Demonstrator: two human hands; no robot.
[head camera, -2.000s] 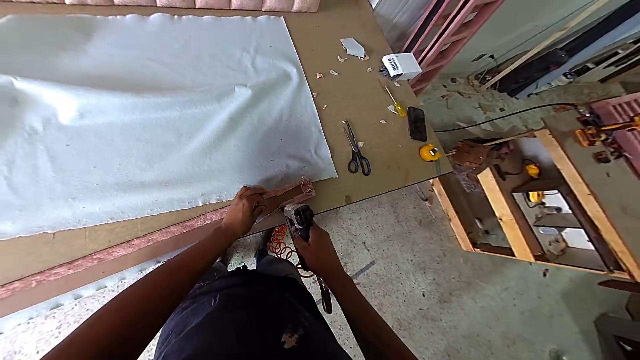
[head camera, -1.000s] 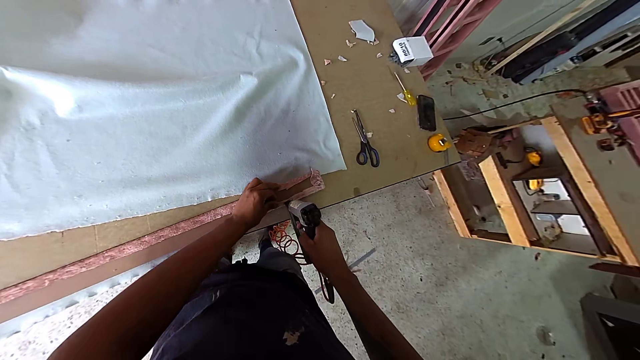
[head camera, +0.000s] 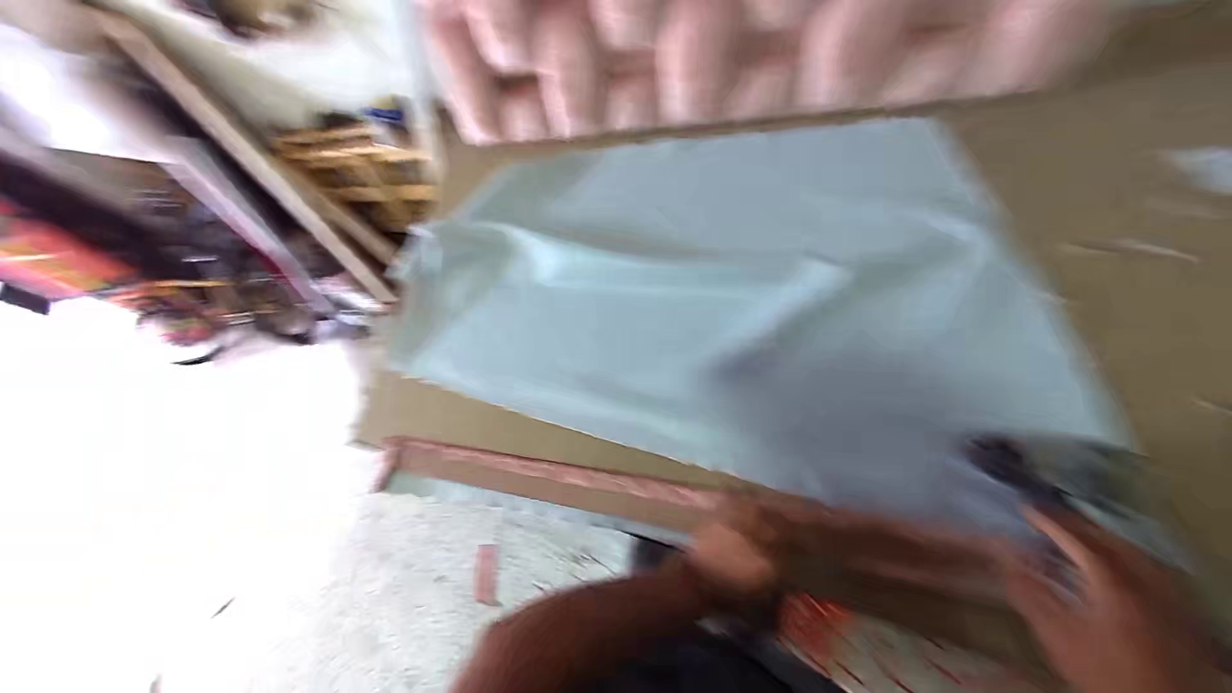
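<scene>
The view is blurred. My left hand (head camera: 736, 553) grips a long board edged with pink fabric (head camera: 568, 476) at the near edge of the worktable. On the right, my right hand (head camera: 1097, 587) is closed around a dark tool (head camera: 1006, 462), which looks like a staple gun and is over the near right part of the pale blue-white fabric sheet (head camera: 674, 337). The sheet lies wrinkled across the table. How the tool's tip meets the sheet or board cannot be made out.
Pink tufted upholstery (head camera: 674, 58) lies along the table's far side. The brown tabletop (head camera: 1145, 318) bears scraps at right. Wooden planks (head camera: 241, 164) and clutter stand at the left. Below is a speckled floor (head camera: 404, 577) with a pink strip (head camera: 486, 575) and a red coiled hose (head camera: 813, 626).
The view has swung strongly to the left. My right hand has lifted the tool from beside the board's end to over the fabric sheet. My left hand stays on the board.
</scene>
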